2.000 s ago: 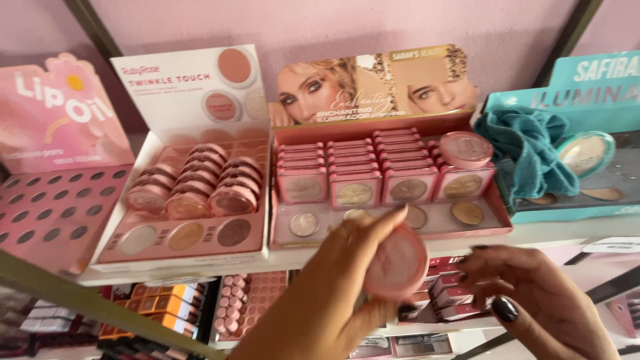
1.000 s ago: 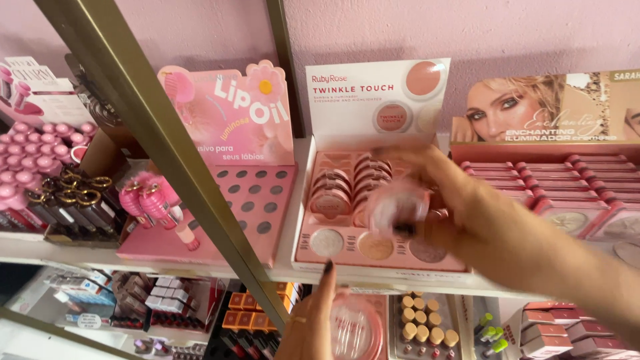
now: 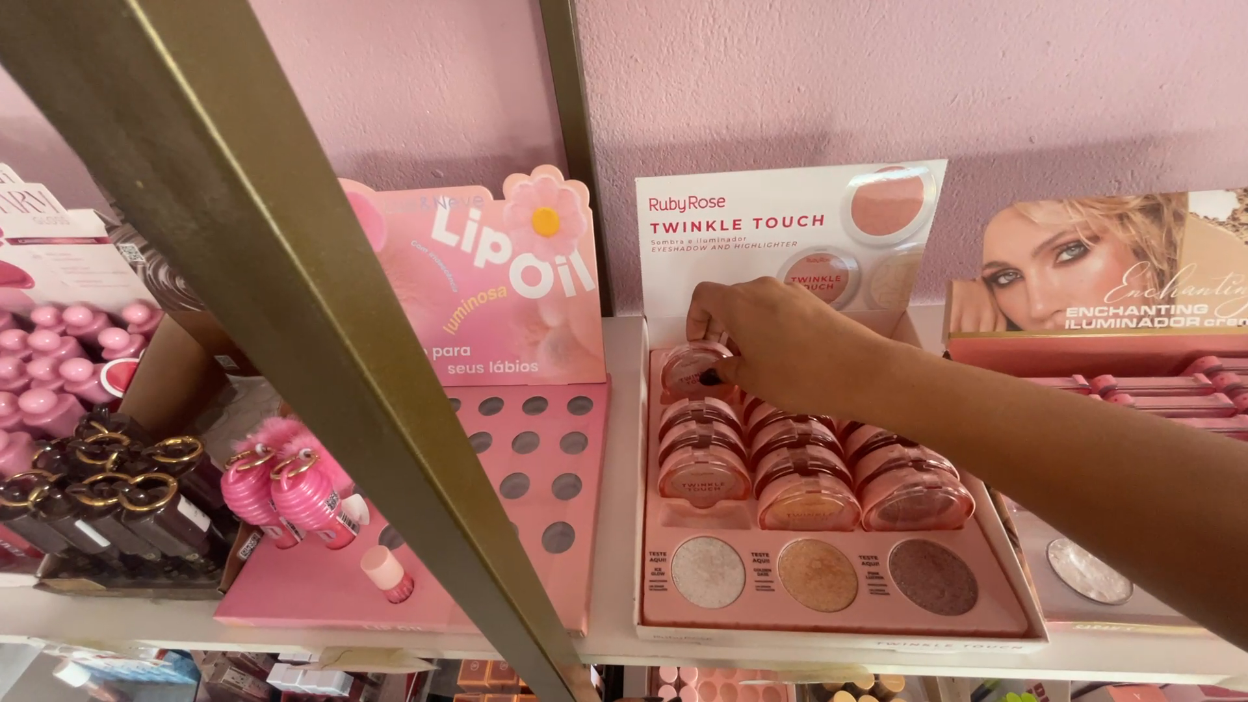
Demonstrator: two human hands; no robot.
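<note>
My right hand (image 3: 780, 336) reaches in from the right and grips a round pink compact (image 3: 694, 370) by its rim, at the back of the left column in the Twinkle Touch display box (image 3: 673, 612). In front of it, more round compacts (image 3: 704, 476) lean in three columns. Three round testers, one pale (image 3: 708, 572), one golden (image 3: 817, 575) and one mauve (image 3: 933, 577), lie along the box's front. My left hand is not clearly visible; only a tiny dark bit shows at the bottom edge.
A brown metal post (image 3: 322, 361) crosses the view diagonally. Left of the box is a pink Lip Oil stand (image 3: 585, 507) with round holes and a few tubes; dark gloss tubes with gold rings (image 3: 127, 497) stand farther left. An Enchanting highlighter display (image 3: 1082, 336) is at right.
The view has swung left along the shelf. My right hand, with the compact, has moved to the back of the Twinkle Touch box. My left hand has dropped out of clear view.
</note>
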